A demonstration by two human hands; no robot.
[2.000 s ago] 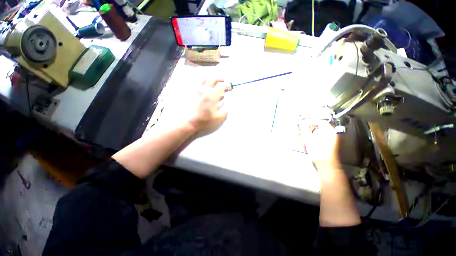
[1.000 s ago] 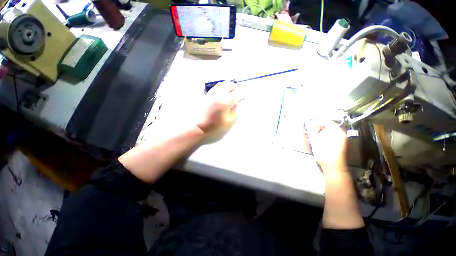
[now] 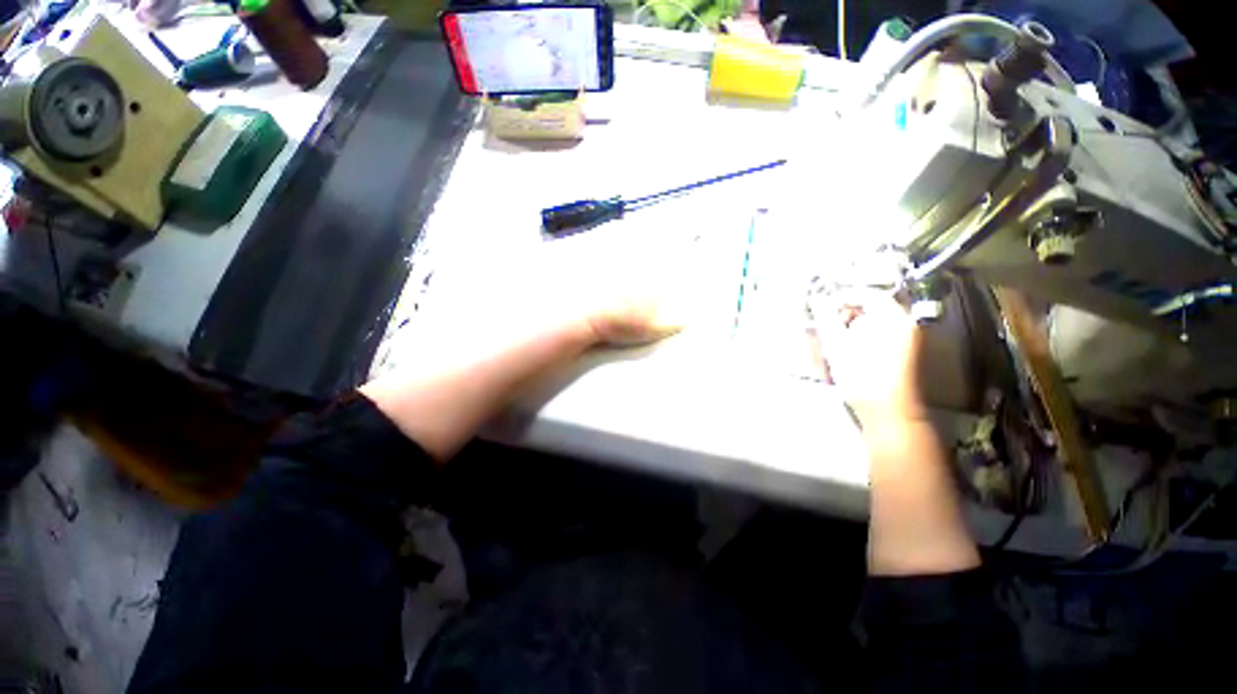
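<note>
The cream sewing machine (image 3: 1004,176) stands at the right, its needle area lost in glare. My right hand (image 3: 875,339) is at the needle area, below the machine head; its fingertips are washed out, and I cannot tell if they hold anything. My left hand (image 3: 644,315) is low over the white table left of the slide plate's dark outline (image 3: 745,271); its fingers are washed out by glare. A screwdriver (image 3: 583,216) with a dark handle lies on the table beyond my left hand, its thin shaft pointing right.
A lit smartphone (image 3: 529,50) stands on a small stand (image 3: 535,117) at the back. A yellow block (image 3: 754,69) is right of it. A green case (image 3: 225,166) and a second machine (image 3: 102,115) are at the left. A wooden strip (image 3: 1058,420) is right of the needle area.
My left hand has moved away from the screwdriver, toward the front and right. The screwdriver's handle is now uncovered. My right hand stays at the needle area.
</note>
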